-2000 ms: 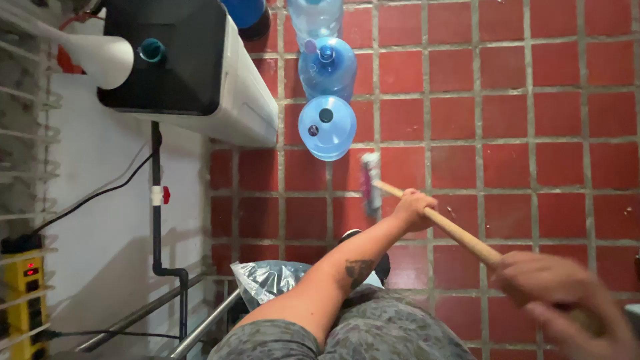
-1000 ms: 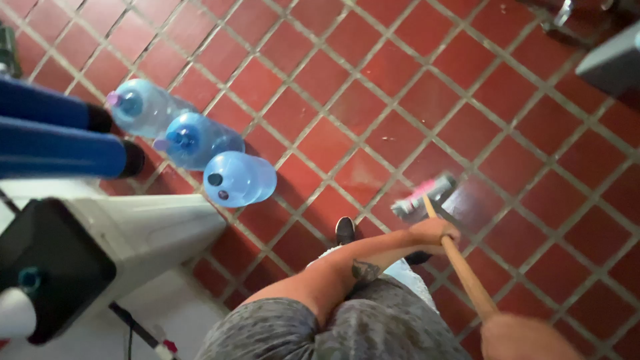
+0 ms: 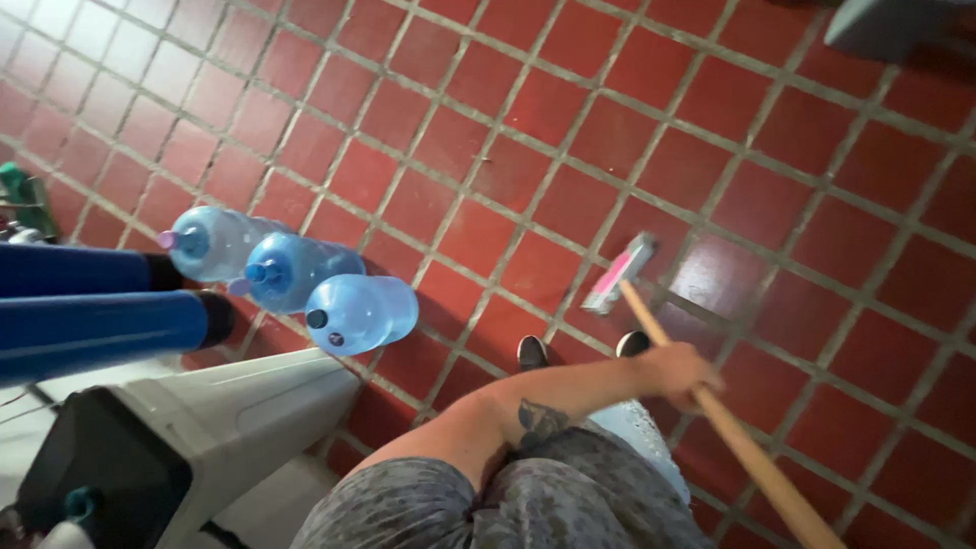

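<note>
My left hand (image 3: 679, 375) is closed around the wooden handle (image 3: 751, 457) of a broom, partway along it. The handle runs from the broom head down to the lower right edge of the view. The broom head (image 3: 619, 274), pink and grey and slightly blurred, rests on the red tiled floor (image 3: 503, 252) just ahead of my dark shoes (image 3: 532, 352). My right hand is out of view. The top end of the handle is cut off by the frame.
Three blue plastic water jugs (image 3: 362, 313) stand at the left, beside a light tank with a black lid (image 3: 107, 465). Two blue cylinders (image 3: 99, 328) reach in from the left edge. A grey object (image 3: 888, 27) is at the top right.
The view has turned strongly. My right hand, seen on the handle in the earlier frames, has left the view. My left hand still holds the handle.
</note>
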